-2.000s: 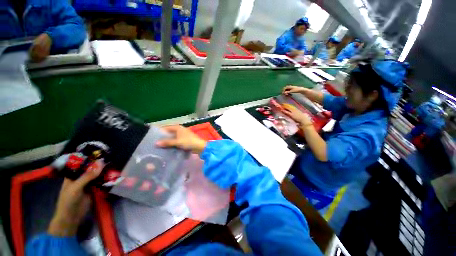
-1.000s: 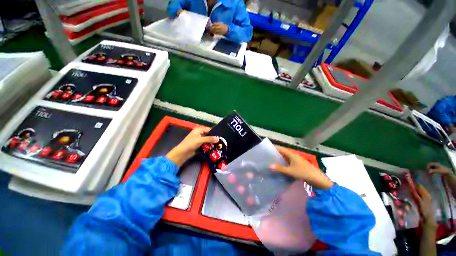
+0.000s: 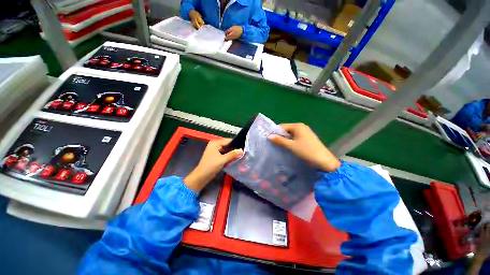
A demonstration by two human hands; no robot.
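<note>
A tablet with a dark printed front sits mostly inside a frosted protective sleeve (image 3: pixel 274 169); a dark corner sticks out at its upper left. My left hand (image 3: pixel 215 161) grips that uncovered edge and the sleeve's mouth. My right hand (image 3: pixel 303 144) holds the sleeve's upper right side. Below lies a red foam tray (image 3: pixel 317 236). Its left slot holds a dark tablet (image 3: pixel 185 158) with a white label, and its middle slot a grey-backed tablet (image 3: pixel 258 217) with a barcode label. The right slot is partly hidden by my right arm and the sleeve.
Stacked white foam trays (image 3: pixel 110 134) stand at left, the top one holding three printed tablets. A green conveyor belt (image 3: pixel 231 99) runs beyond, with a slanting metal upright (image 3: pixel 397 88). White sleeves (image 3: pixel 400 215) lie right of the tray. A person (image 3: pixel 228 21) works across the belt.
The sleeve has been drawn up over most of the tablet, covering its logo. My right hand has moved up and left with it. The middle slot's tablet and its label now show clearly.
</note>
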